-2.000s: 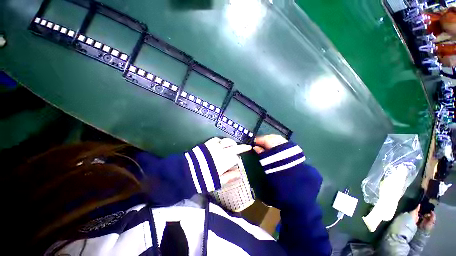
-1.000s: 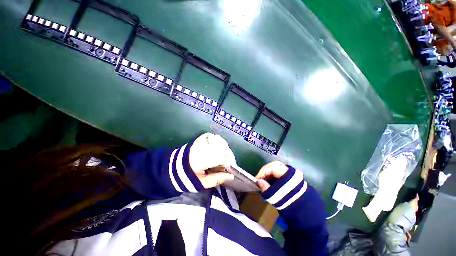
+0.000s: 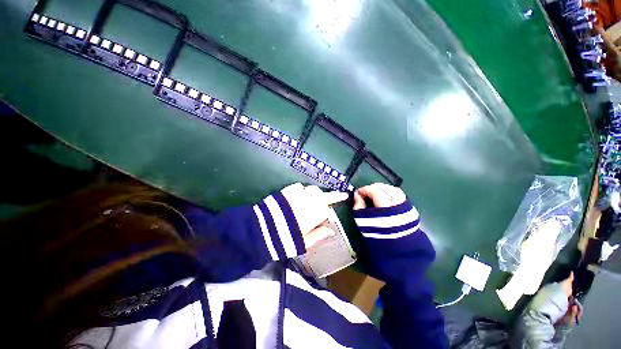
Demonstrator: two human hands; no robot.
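Note:
Several black plastic frames (image 3: 204, 105) lie in an overlapping row on the green bench, with rows of small white squares (image 3: 197, 95) along their lower strips. My left hand (image 3: 310, 211) holds a beige pad sheet (image 3: 330, 253) below the row, an index finger reaching to the right end frame's strip. My right hand (image 3: 379, 196) is beside that fingertip at the same frame (image 3: 378, 165), its fingers bent together. Whether the right fingers hold a small pad cannot be told. The hands hide the end of that frame's strip.
A white square adapter (image 3: 473, 272) with a cable lies at right, near a clear plastic bag (image 3: 541, 225) with white material (image 3: 530, 272). A cardboard box (image 3: 357, 290) is below the bench edge. Another person's sleeve (image 3: 543, 315) shows at lower right.
Both hands have moved up from near the lap to the right end frame. The pad sheet, seen nearly edge-on between the hands a second ago, now shows its face below the left hand.

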